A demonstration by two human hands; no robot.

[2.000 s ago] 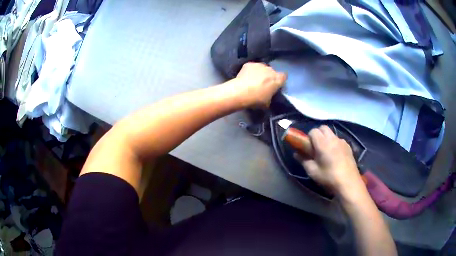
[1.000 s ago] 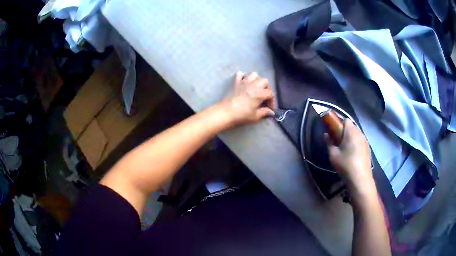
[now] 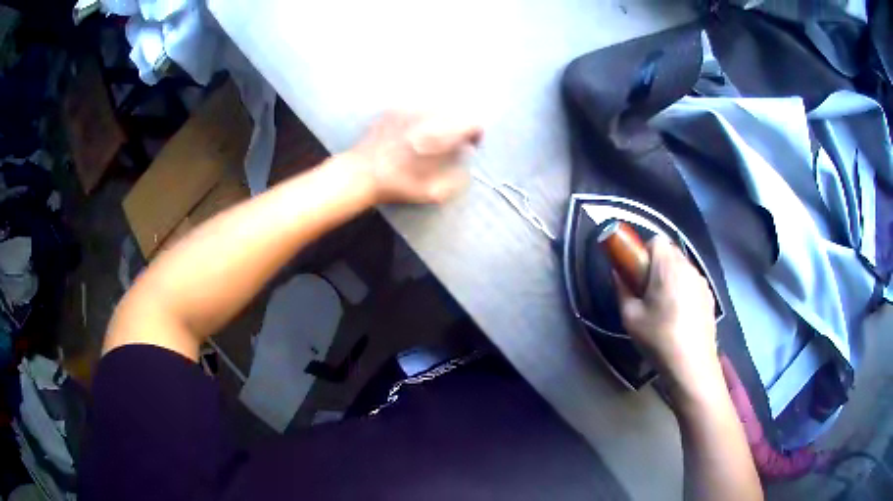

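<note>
My right hand [image 3: 674,305] grips the orange-brown wooden handle of the black steam iron [image 3: 589,279]. The iron rests over the dark grey front facing [image 3: 636,176] of the jacket, near its edge, and hides part of it. The pale blue-white inside [image 3: 749,171] lies in folds to the right. The dark collar piece with its small label [image 3: 644,76] is at the top. My left hand [image 3: 416,159] is blurred, over the table left of the iron. A pale loose thread [image 3: 519,204] runs from its fingers towards the iron's left edge.
The padded pressing table [image 3: 392,59] has its near edge running diagonally below my left hand. A maroon hose [image 3: 749,416] trails beside my right forearm. Pale garments [image 3: 171,39] hang at the upper left. Cardboard [image 3: 191,166] and scraps lie on the floor.
My left hand has moved from the facing's edge out to the left, and the thread is now drawn out long. The iron has come down onto the facing's edge, still in my right hand.
</note>
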